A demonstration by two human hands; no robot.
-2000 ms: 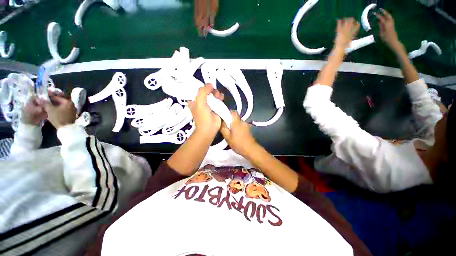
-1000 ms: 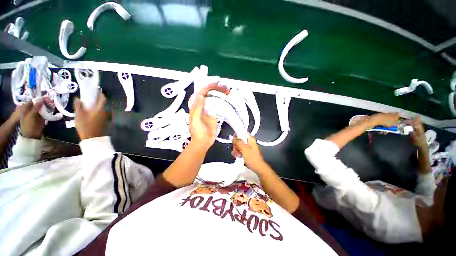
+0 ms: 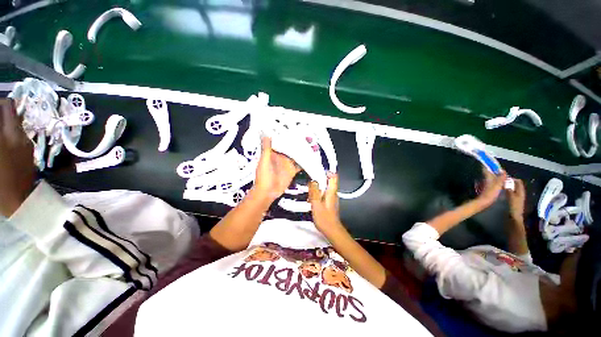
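A white curved arm assembly [image 3: 298, 149] is held in front of me, over the black bench. My left hand [image 3: 274, 170] holds its wide upper end from the left side. My right hand [image 3: 325, 201] grips its narrow lower end. A small reddish spot shows near its right edge; what it is I cannot tell. White half shells [image 3: 209, 172] with dark cross-shaped vents lie heaped left of my left hand. Another long white piece [image 3: 364, 156] lies on the bench to the right, beside a curved white piece.
The green belt [image 3: 230, 69] runs beyond the pale metal rail [image 3: 422, 135] and carries a curved white arm [image 3: 343, 79] and others. At right, a person's hands [image 3: 499, 191] hold a housing with a blue battery [image 3: 486, 161]. At left sit another person's sleeve [image 3: 99, 243] and a pile of white parts [image 3: 43, 118].
The held piece has turned, showing a broader white face, with both hands still on it. The belt's curved arm moved left. The right-hand person's hands moved; the left-hand person's hand left the bench parts.
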